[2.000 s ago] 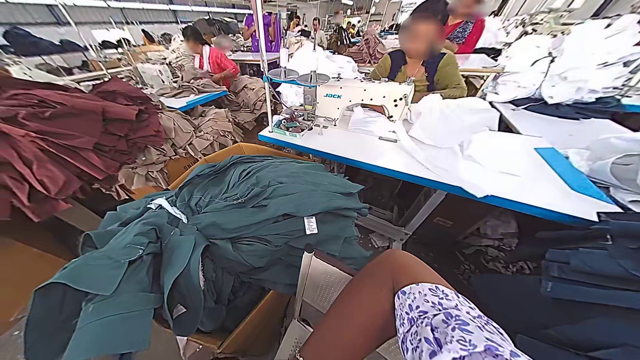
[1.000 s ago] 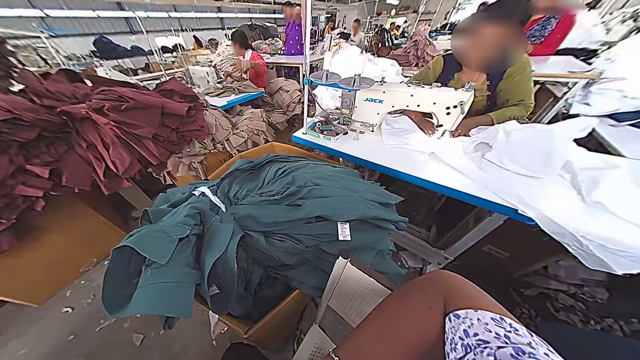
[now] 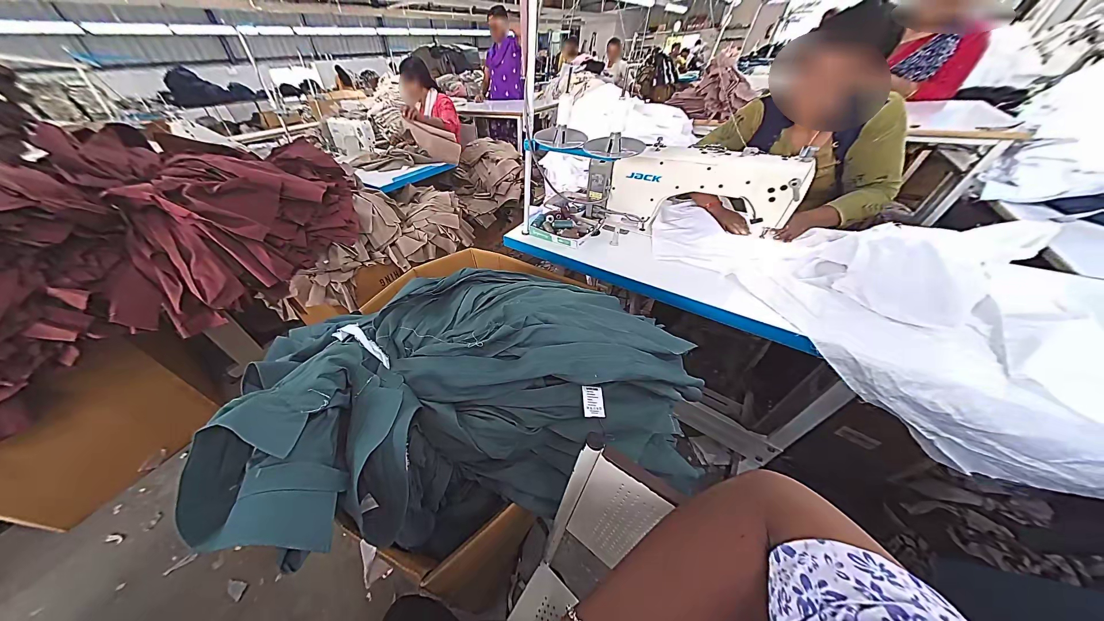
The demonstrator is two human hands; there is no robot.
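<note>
Neither of my hands is in view. One of my arms, bare below a white sleeve with a purple floral print (image 3: 849, 582), bends at the bottom right, its hand cut off by the lower edge. Behind the forearm stands a perforated grey chair (image 3: 617, 509). Dark green garments (image 3: 517, 362) lie heaped over a cardboard box (image 3: 483, 552) beside it, a white label (image 3: 593, 402) showing on the heap. Beyond, a person in an olive top holds white cloth (image 3: 914, 302) at a white Jack sewing machine (image 3: 707, 177).
Maroon garments (image 3: 207, 224) are piled at the left above another cardboard box (image 3: 95, 431). Beige pieces (image 3: 405, 228) lie behind the green heap. The blue-edged sewing table (image 3: 664, 289) spans the right side. Scraps litter the floor (image 3: 138, 561). Other people sit or stand farther back.
The view has swung left. The co-worker's hands, not visible at the machine in the oldest frame, now show at its needle area, and the white cloth is spread farther along the table.
</note>
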